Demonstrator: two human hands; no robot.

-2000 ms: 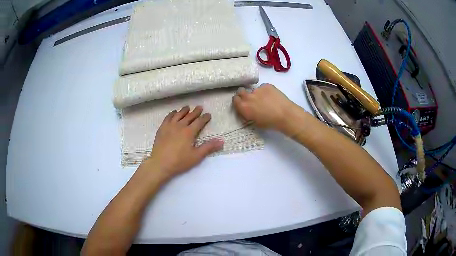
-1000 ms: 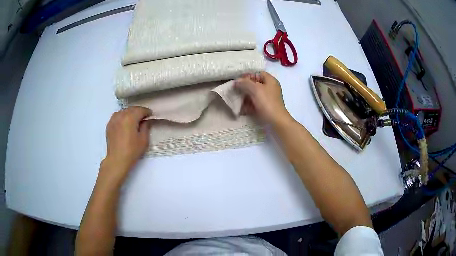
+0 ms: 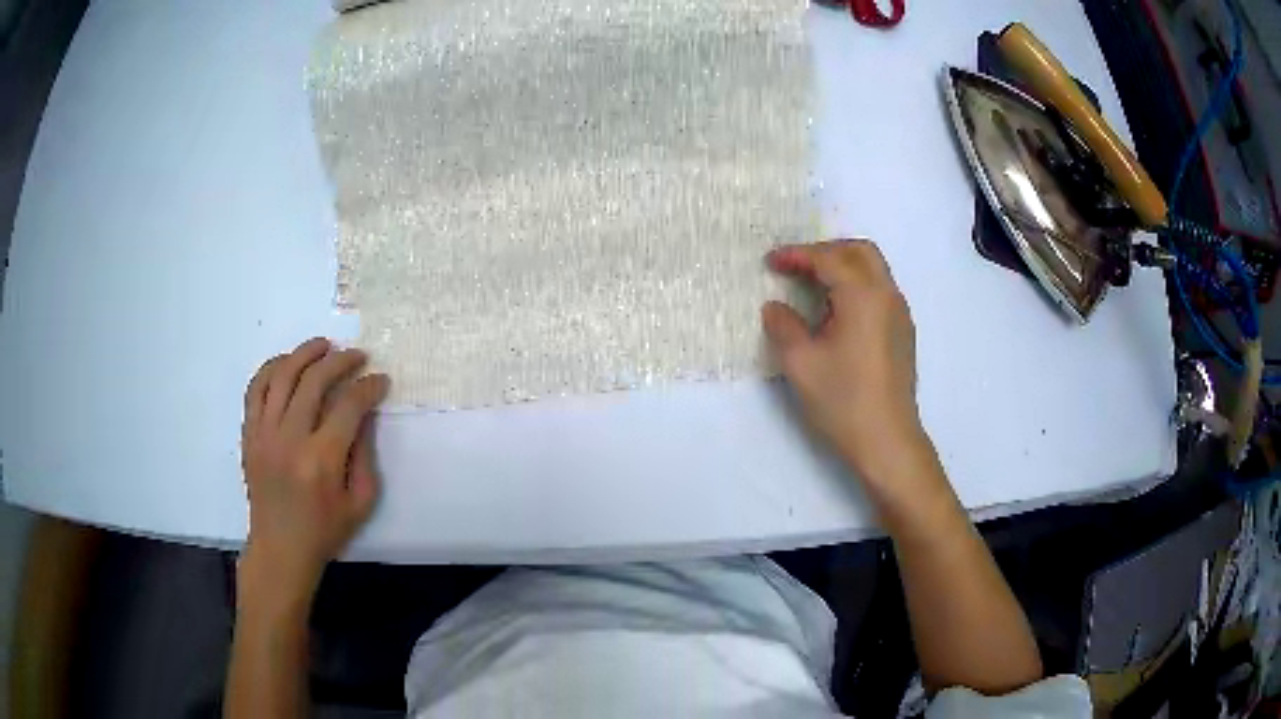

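A cream, loosely woven fabric panel [image 3: 576,211] lies spread flat on the white table, its near edge running between my two hands. My left hand [image 3: 312,450] rests at the panel's near left corner, fingers bent, fingertips at the fabric edge. My right hand [image 3: 850,337] is at the right edge near the corner, thumb and index finger apart with a gap between them. Neither hand visibly grips the fabric. The far end of the panel is cut off by the top of the view.
The steam iron [image 3: 1033,183] with its wooden handle [image 3: 1082,120] sits on a dark rest at the right. Blue hoses [image 3: 1243,302] run behind it by a dark box. The red shears handle [image 3: 878,11] shows at the top edge. The white table's [image 3: 590,492] curved edge is near my body.
The rolled stack and the partly lifted panel have given way to a flat panel reaching nearer me. My hands have moved apart and come closer. The whole view has shifted, with the shears mostly out.
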